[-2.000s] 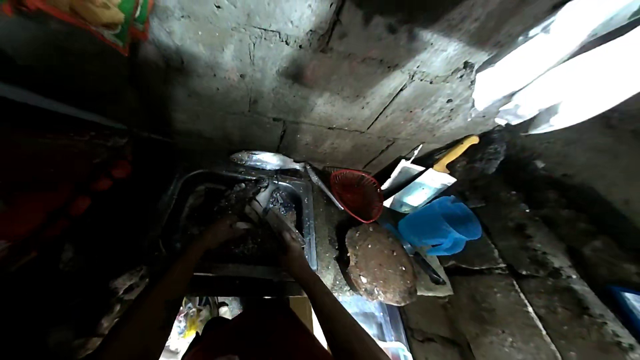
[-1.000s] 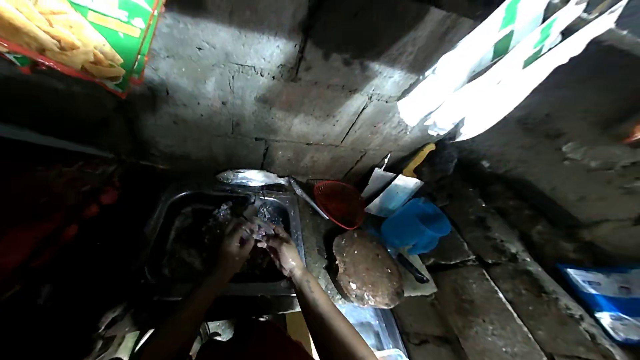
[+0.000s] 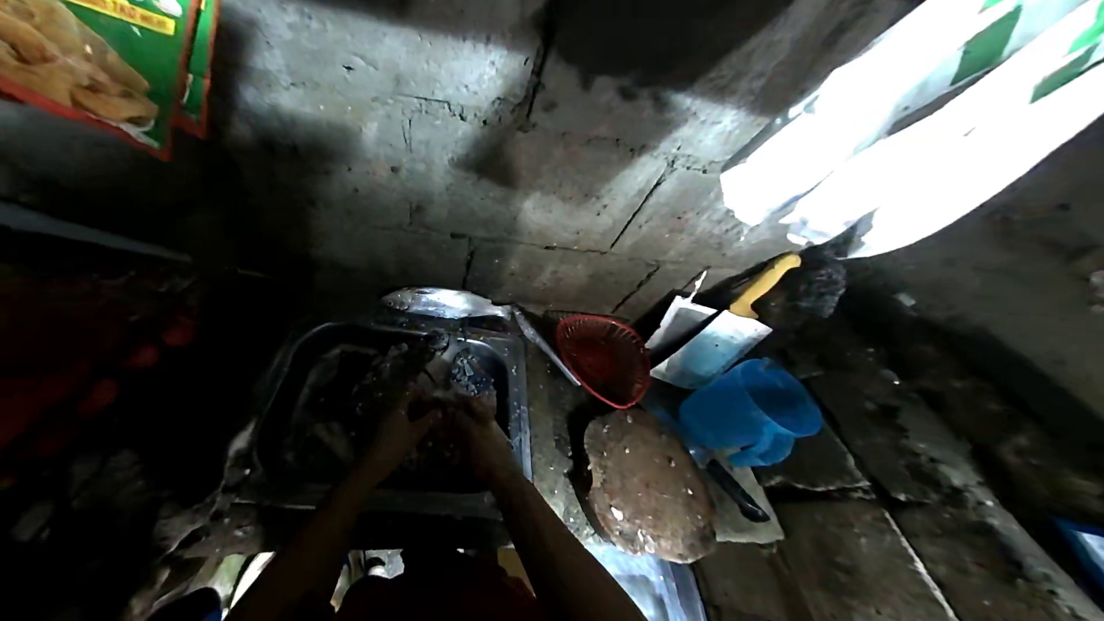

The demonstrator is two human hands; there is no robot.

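Note:
Both of my hands are low inside a metal sink [image 3: 517, 405]. My left hand [image 3: 405, 431] and my right hand [image 3: 474, 431] are close together over something dark and wet; shadow hides their fingers and what they touch. Just beyond them in the basin lies a shiny, dark, crumpled-looking thing [image 3: 470, 371], too dim to name. A whole silvery fish [image 3: 444, 303] lies on the sink's far rim, its tail toward a narrow metal blade or strip [image 3: 545, 347] that slants down to the right.
Right of the sink are a red plastic basket [image 3: 604, 360], a round brown chopping block [image 3: 651, 487], a yellow-handled cleaver [image 3: 720, 341], a blue plastic pitcher [image 3: 750, 410] and a black-handled knife [image 3: 737, 492]. A block wall [image 3: 388, 172] stands behind; white bags [image 3: 914, 138] hang upper right.
My hands were apart on a pale, long thing two seconds ago; they have since come together in the basin. The view has shifted.

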